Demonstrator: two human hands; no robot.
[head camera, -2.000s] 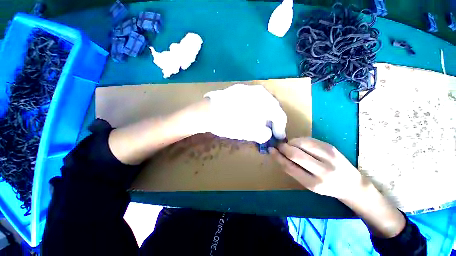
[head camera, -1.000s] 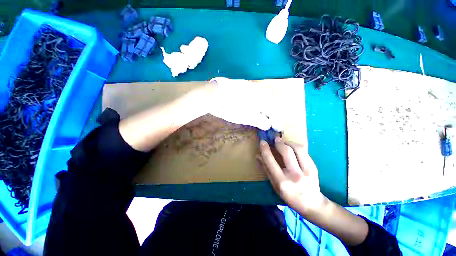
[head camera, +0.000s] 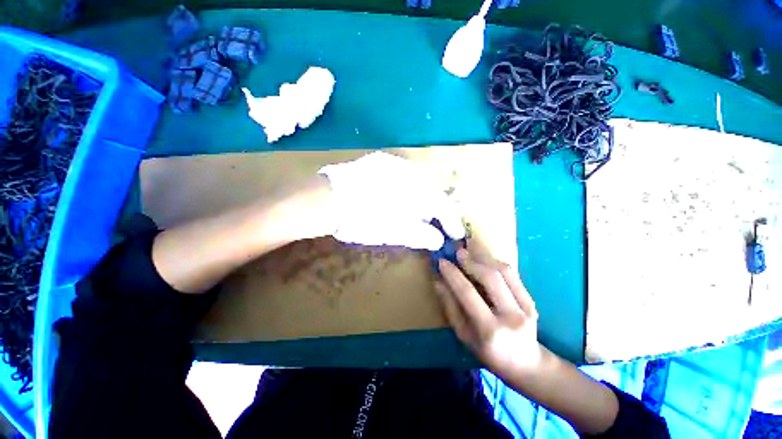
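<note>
A small blue-grey moulded plastic piece (head camera: 448, 249) is held between both hands over the right part of the tan cardboard work pad (head camera: 249, 304). My left hand (head camera: 390, 201), in a white glove, grips the piece from above with its fingertips. My right hand (head camera: 490, 313), bare, holds it from below right with thumb and fingers. The fingers cover much of the piece. I cannot tell whether a strap is on it.
Blue parts bin (head camera: 86, 163) at left, piled blue-grey pieces (head camera: 206, 73) and white crumpled wipe (head camera: 291, 103) upper left. White squeeze bottle (head camera: 466, 47) and black strap heap (head camera: 553, 94) beyond the pad. Neighbour's paler board (head camera: 669, 257) bears a piece (head camera: 755, 255). Dark green conveyor (head camera: 566, 12) behind.
Since two seconds ago, a piece with a dark strip has appeared on the neighbour's board. My right hand has turned more upright beside the held piece. The view has shifted slightly.
</note>
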